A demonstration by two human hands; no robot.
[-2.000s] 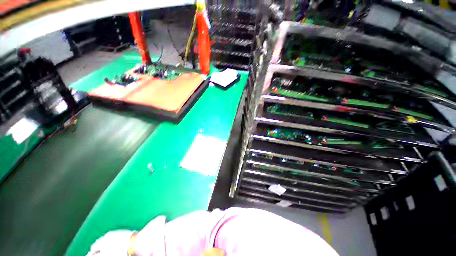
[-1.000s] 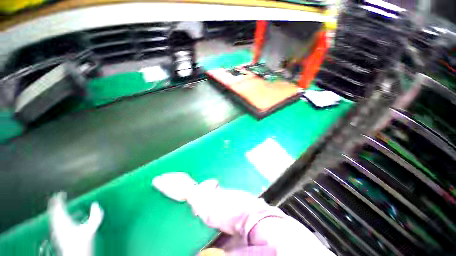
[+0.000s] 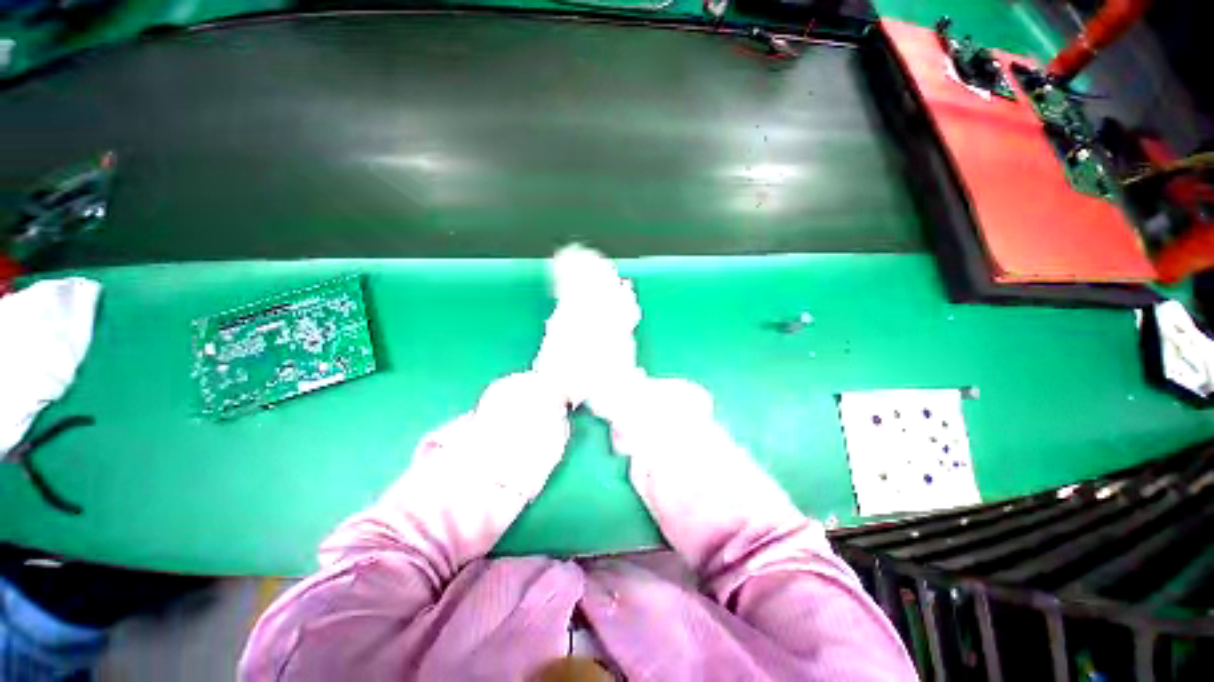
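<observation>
My left hand [image 3: 562, 349] and my right hand [image 3: 610, 333], both in white gloves, are pressed together over the middle of the green bench. The gloves are washed out by glare, so the fingers and anything between them cannot be made out. A green circuit board [image 3: 286, 346] lies flat on the bench to the left of my hands, slightly turned, with small white marks on its face. A white square sheet with dark dots [image 3: 911, 452] lies at the right of the bench. A tiny loose part [image 3: 796, 323] lies between my hands and the red-orange pad.
A dark conveyor belt [image 3: 506, 147] runs behind the bench. A red-orange pad [image 3: 1018, 187] on a black tray holds small assemblies at the right. White cloth [image 3: 40, 349] and dark-handled cutters [image 3: 51, 464] lie at the left. A small board [image 3: 64, 207] is at far left; black rack [image 3: 1038, 586] at lower right.
The view has swung from the rack and pad at the right to the bench front. My hands were apart a second ago and are now together. The circuit board and cutters have come into view.
</observation>
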